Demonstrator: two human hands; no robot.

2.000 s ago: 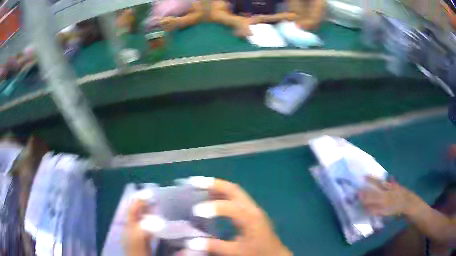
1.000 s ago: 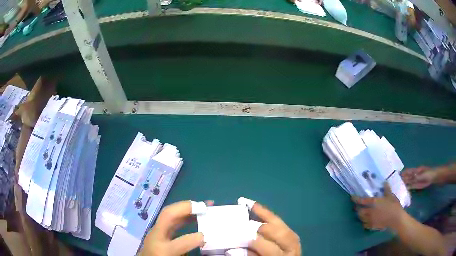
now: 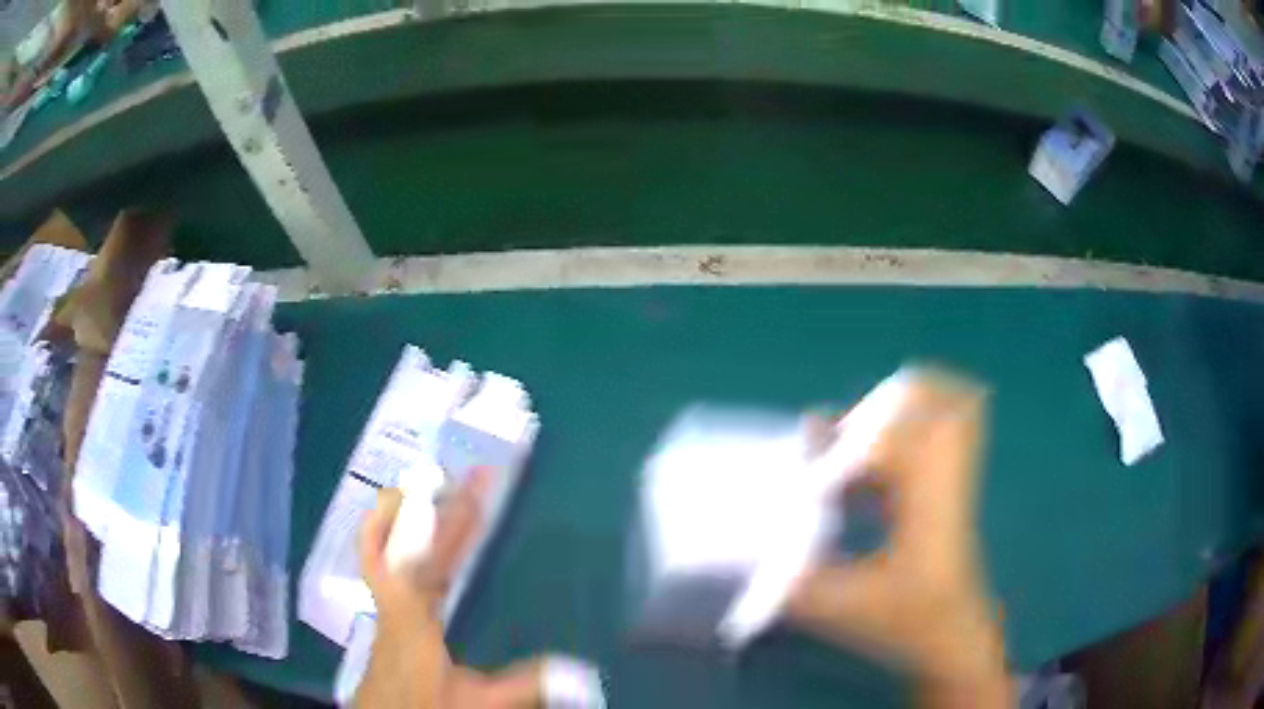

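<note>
A white carton (image 3: 721, 506), blurred, is in my right hand (image 3: 908, 519) over the bench, right of the centre. Its white flap or edge slants up beside my fingers. My left hand (image 3: 430, 554) lies over the near pile of flat blanks (image 3: 478, 429), fingertips on the top blank, thumb spread away to the right. White wraps show on its thumb and a finger. Whether it grips a blank does not show, but its fingers are apart.
A larger fanned stack of blanks (image 3: 180, 457) stands at left beside an open brown carton (image 3: 118, 284). A metal post (image 3: 264, 139) meets the bench rail (image 3: 693, 266). An erected box (image 3: 1072, 155) lies on the sunken belt. A white paper scrap (image 3: 1126, 399) lies at right.
My left hand has left the carton and moved to the near pile. My right hand has carried the carton up and right. The belt box moved right. The other person's hands and blanks are gone.
</note>
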